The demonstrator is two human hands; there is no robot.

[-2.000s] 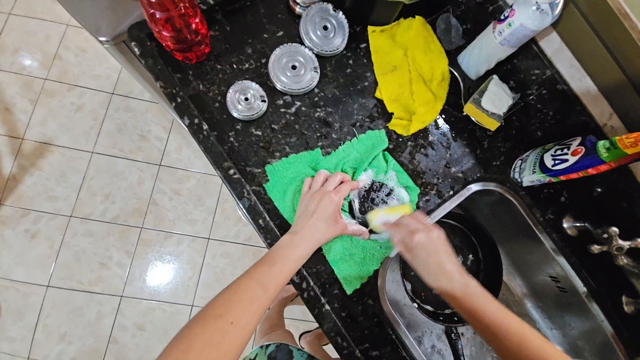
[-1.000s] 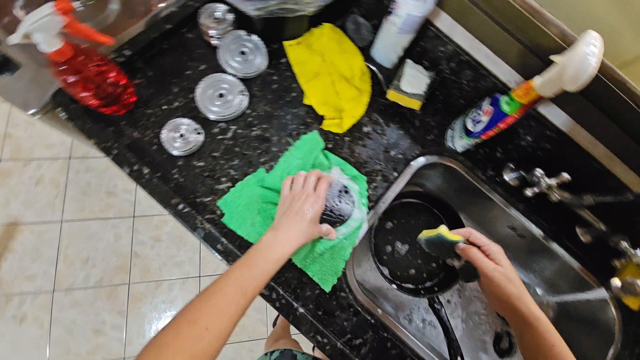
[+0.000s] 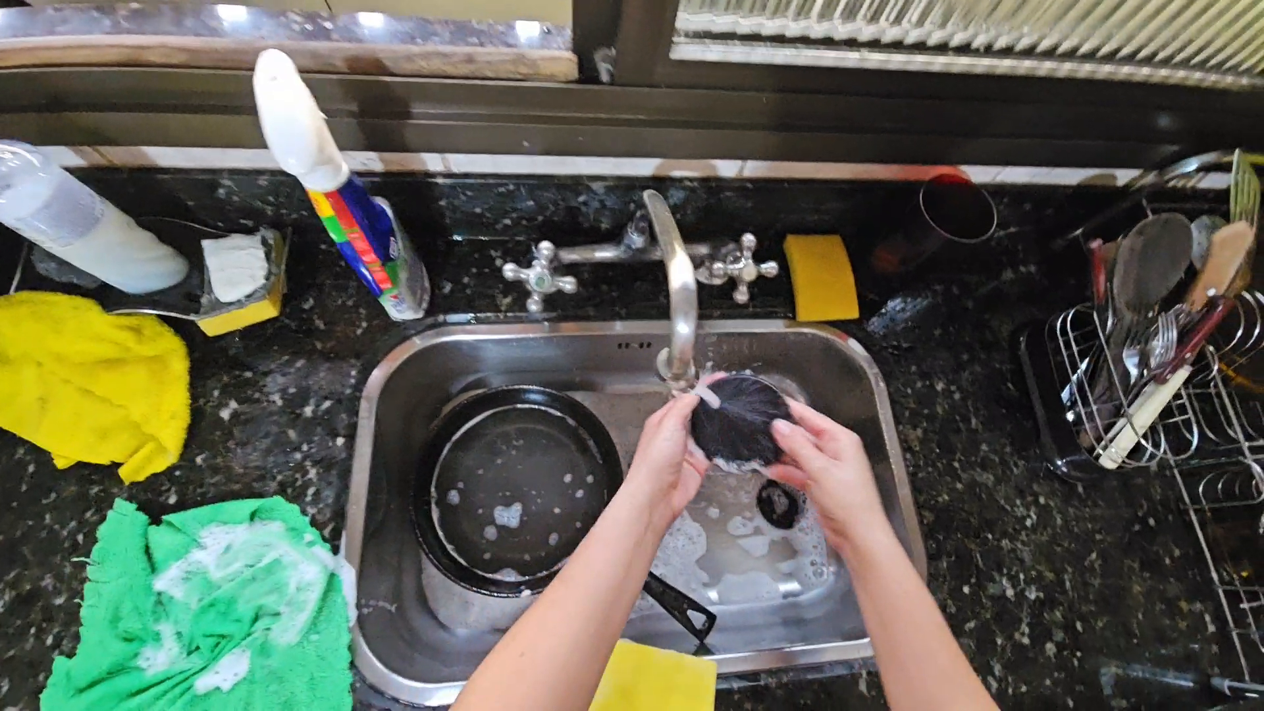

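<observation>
Under the faucet, my left hand and my right hand hold a round black disc, probably a burner cap, by its opposite edges. Water and suds run over it above the steel sink. A black frying pan with bits of foam lies in the sink's left half, its handle toward the front. The foamy green cloth is spread on the counter left of the sink. At the sink's front edge, partly behind my left forearm, lies a yellow sponge.
A spray bottle, a yellow cloth, a sponge with soap and a bottle of whitish liquid stand or lie at left. Behind the sink is another yellow sponge. A wire dish rack with utensils is at right.
The black disc has moved from the green cloth to the faucet, now in both hands. My right hand has let go of the sponge. The view has swung toward the sink.
</observation>
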